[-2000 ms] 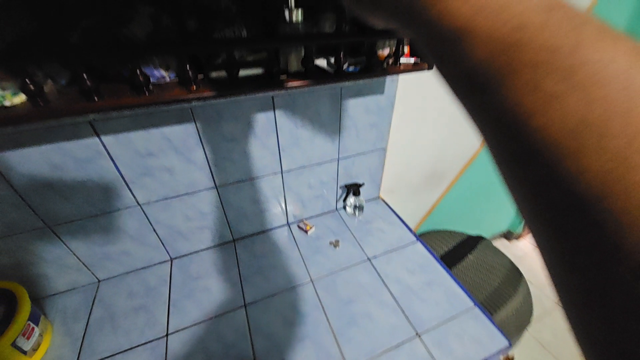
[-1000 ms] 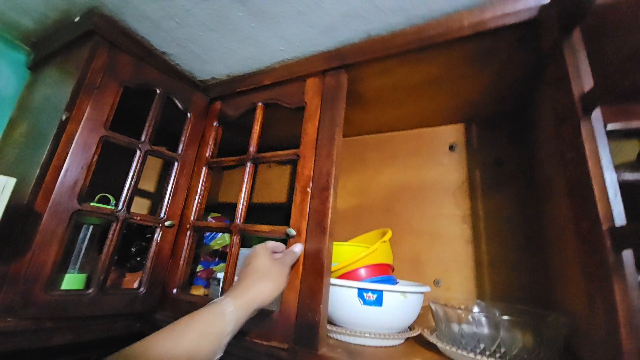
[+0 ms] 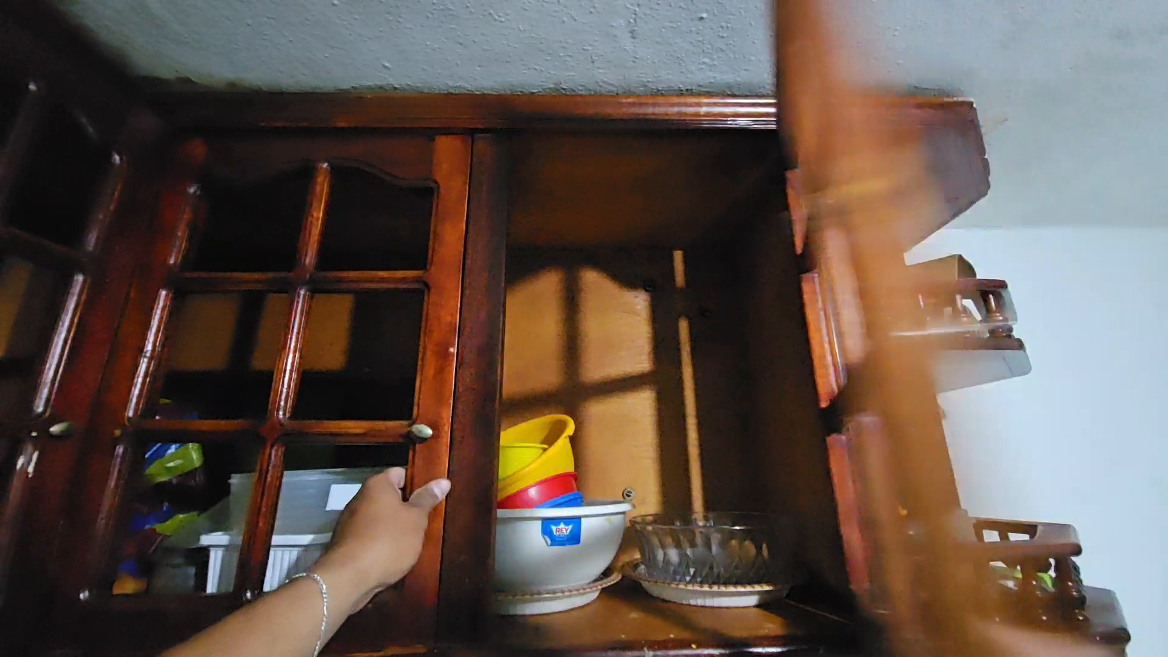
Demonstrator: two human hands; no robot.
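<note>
My left hand [image 3: 388,529], with a thin bracelet at the wrist, is on the lower right frame of a wooden cabinet door [image 3: 452,347]. Its thumb lies on the upright beside a window opening, and its fingers curl at the opening's edge, below a small metal knob [image 3: 421,432]. That door lies against the cabinet front. At the right another wooden door [image 3: 844,274] stands open, strongly blurred. A blurred skin-coloured patch at the lower right edge may be my right hand; its fingers cannot be made out.
In the open compartment, yellow, red and blue plastic bowls [image 3: 538,456] sit in a white basin [image 3: 561,547]. Beside it a clear glass bowl [image 3: 707,547] rests on a pale plate [image 3: 707,593]. Behind the left door are plastic containers [image 3: 274,547]. Small turned-rail shelves [image 3: 1027,538] stand at the right.
The view has swung up from the tiled counter to the wall cabinet, then right. My left hand stays at the left door's frame. The open right door now stands blurred across the right side.
</note>
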